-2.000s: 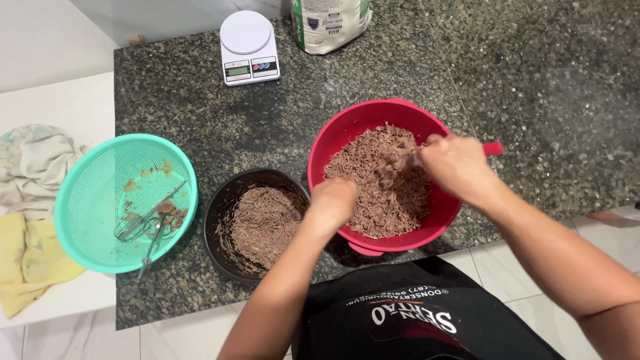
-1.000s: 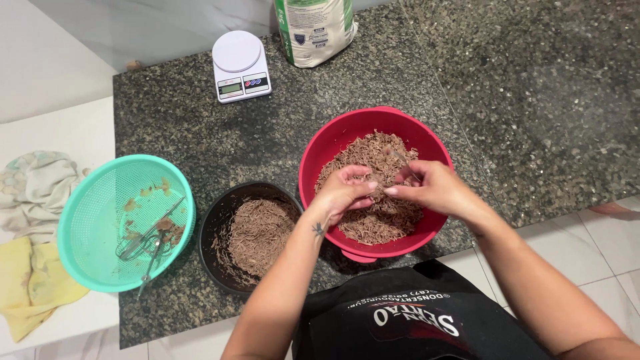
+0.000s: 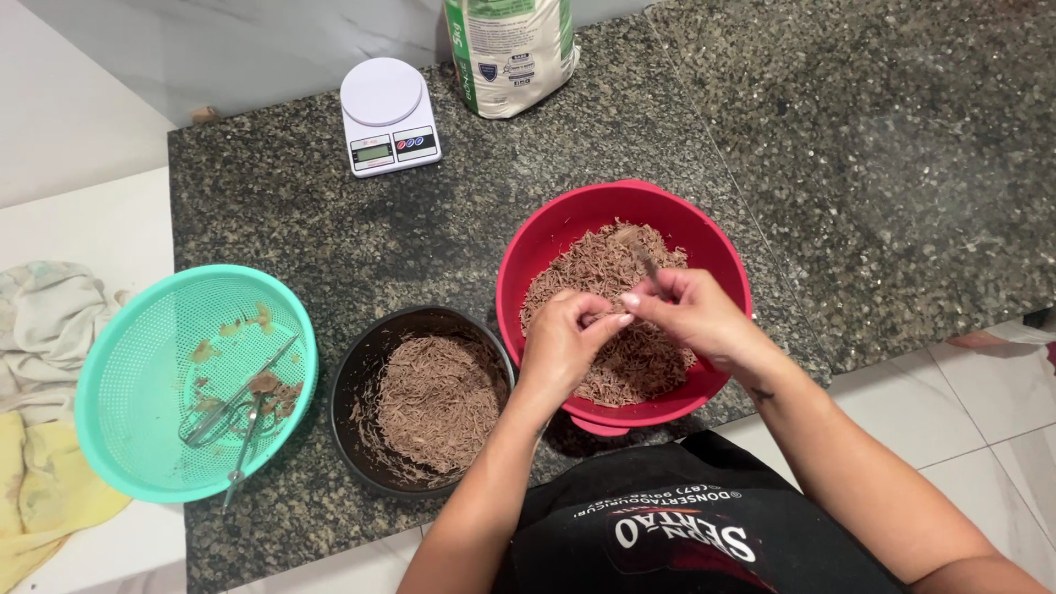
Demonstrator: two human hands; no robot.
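Brown shredded food (image 3: 631, 371) fills much of a red bowl (image 3: 730, 247). My left hand (image 3: 569, 334) is over the bowl's left side, its thumb and fingers pinching a small bit of the shreds. Close beside it, fingertips nearly meeting, my right hand (image 3: 689, 313) grips a fork-like utensil (image 3: 649, 264) whose head points away toward the shreds; its end is blurred. To the left stands a dark round pan (image 3: 342, 412) holding more brown shreds (image 3: 437, 404).
A turquoise colander (image 3: 124, 355) at the left holds a whisk (image 3: 219, 421), another metal utensil (image 3: 245, 450) and brown residue. Behind are a white kitchen scale (image 3: 388, 115) and a flour-type bag (image 3: 516, 58). Cloths (image 3: 49, 470) lie left of the granite counter (image 3: 272, 206).
Two seconds ago my hands were apart, the right one at the bowl's far right side; since then they have come together over the shreds.
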